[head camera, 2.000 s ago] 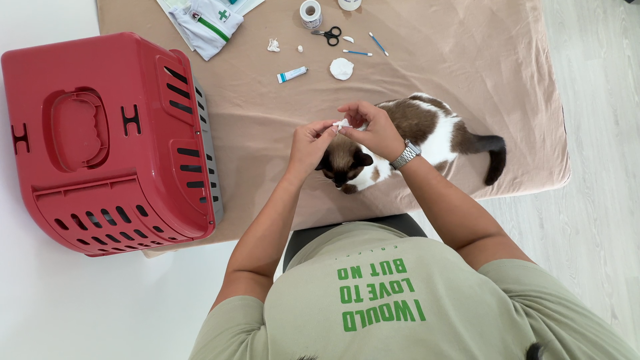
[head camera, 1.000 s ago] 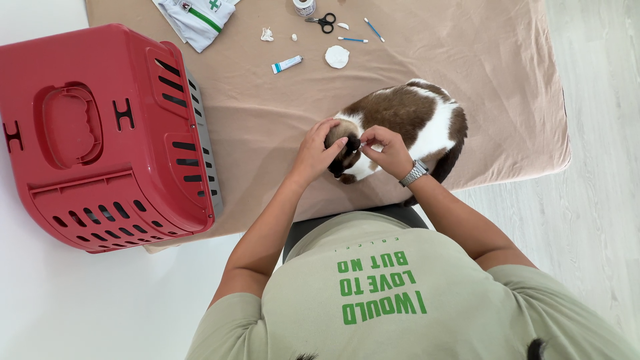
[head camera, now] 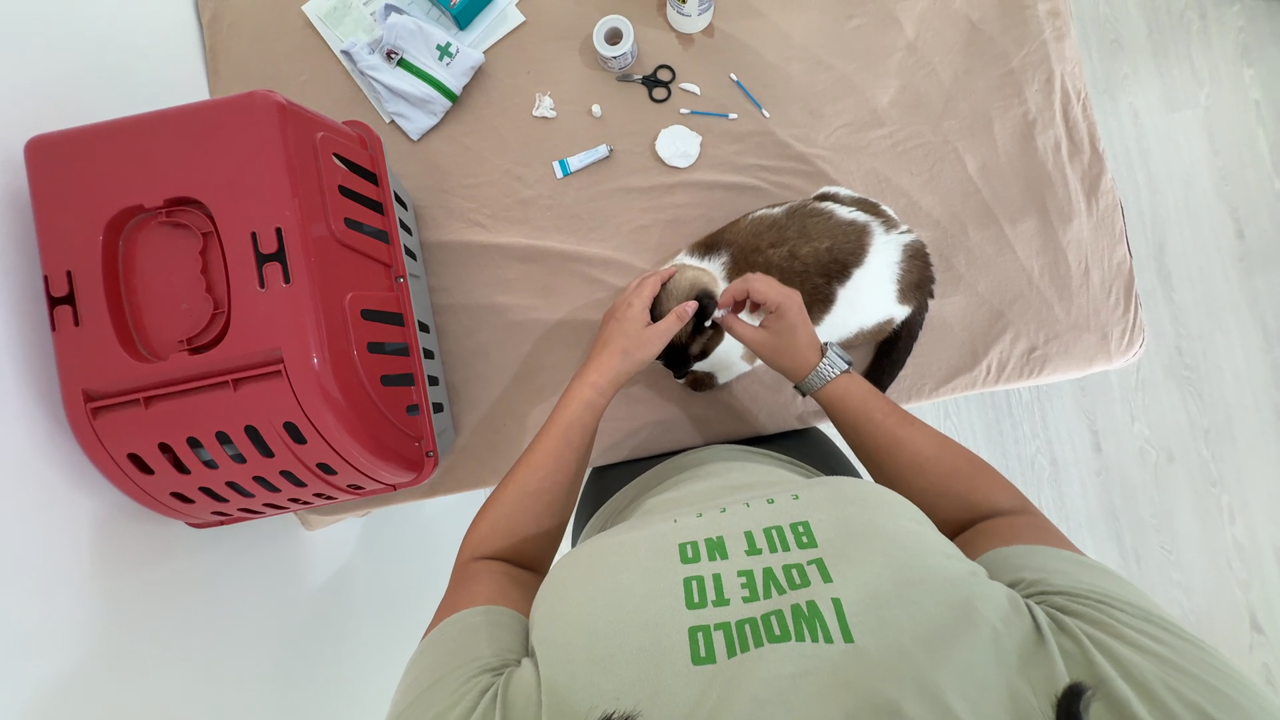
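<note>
A brown and white cat (head camera: 800,240) lies on the cloth-covered table, its head toward the left. My left hand (head camera: 640,325) rests over the top of the cat's head, thumb beside its dark ear. Pinched between thumb and fingers of my right hand (head camera: 770,318) is a small white piece, perhaps cotton (head camera: 716,316), held at that ear. A metal watch (head camera: 825,368) is on my right wrist. Part of the cat's face is hidden by my left hand.
A red pet carrier (head camera: 230,310) stands at the left. Beyond the cat lie a tube (head camera: 582,161), a cotton pad (head camera: 678,146), scissors (head camera: 655,80), a tape roll (head camera: 614,43), cotton swabs (head camera: 748,95), a bottle (head camera: 690,12) and a folded white garment (head camera: 415,75).
Two seconds ago both hands met above the cat around a white piece. My left hand has since come down onto its head, my right hand to its ear. The cat's tail has curled in.
</note>
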